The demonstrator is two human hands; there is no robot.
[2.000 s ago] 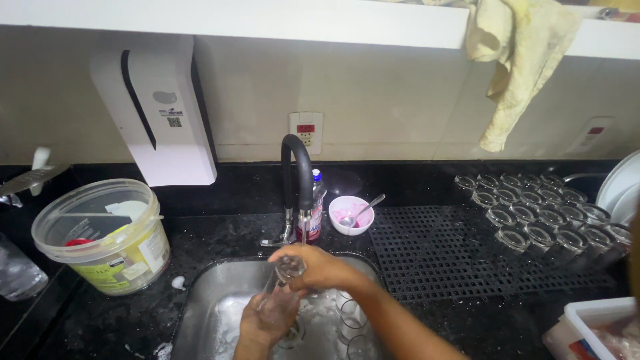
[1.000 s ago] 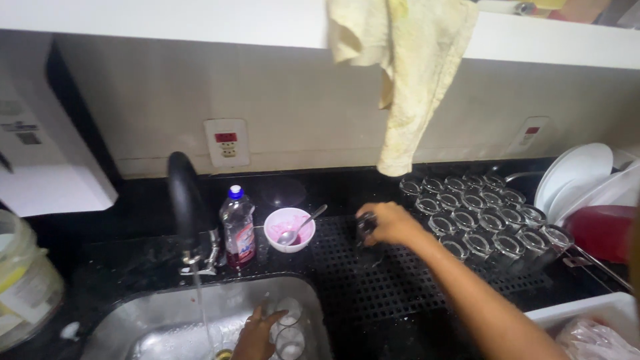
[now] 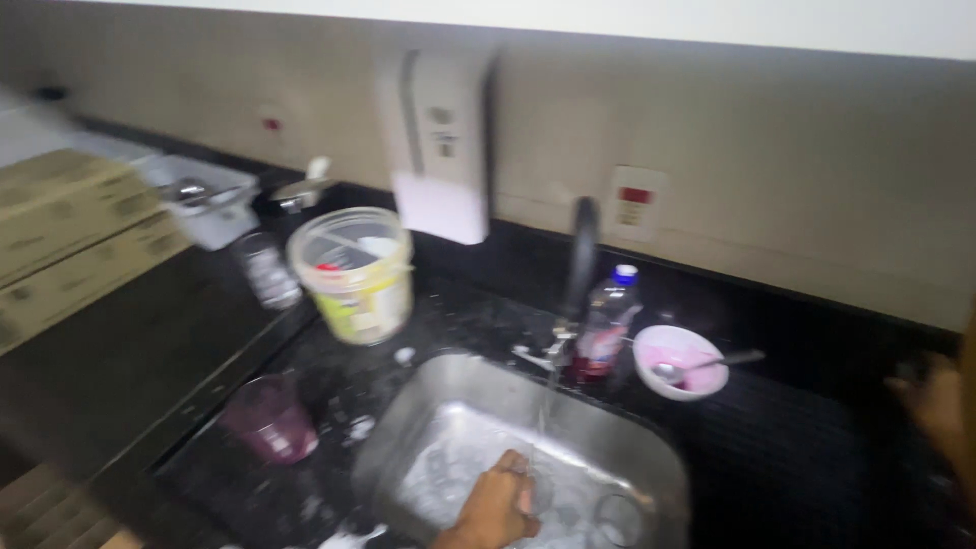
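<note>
My left hand (image 3: 499, 499) is down in the stainless steel sink (image 3: 465, 381), its fingers bent around what looks like a clear glass (image 3: 540, 488), under the thin stream from the black faucet (image 3: 583, 252). Other clear glasses (image 3: 619, 518) lie in the sink. At the right edge my right hand (image 3: 934, 396) is blurred and partly cut off over the dark counter; whether it holds something cannot be made out. Behind the sink stand a dish soap bottle (image 3: 608, 324) with a blue cap and a white bowl (image 3: 679, 389) with pink liquid and a spoon (image 3: 671, 372).
Left of the sink are a clear plastic bucket (image 3: 354, 282) and a cup of pinkish liquid (image 3: 274, 423). Farther left, a clear glass (image 3: 267, 274), a white plastic bin (image 3: 217, 217) and cardboard boxes (image 3: 84, 229) stand. A white dispenser (image 3: 442, 152) hangs on the wall.
Two seconds ago both hands were together at a glass over the sink; one second ago my right hand held a glass above the black mat. The view has swung left since.
</note>
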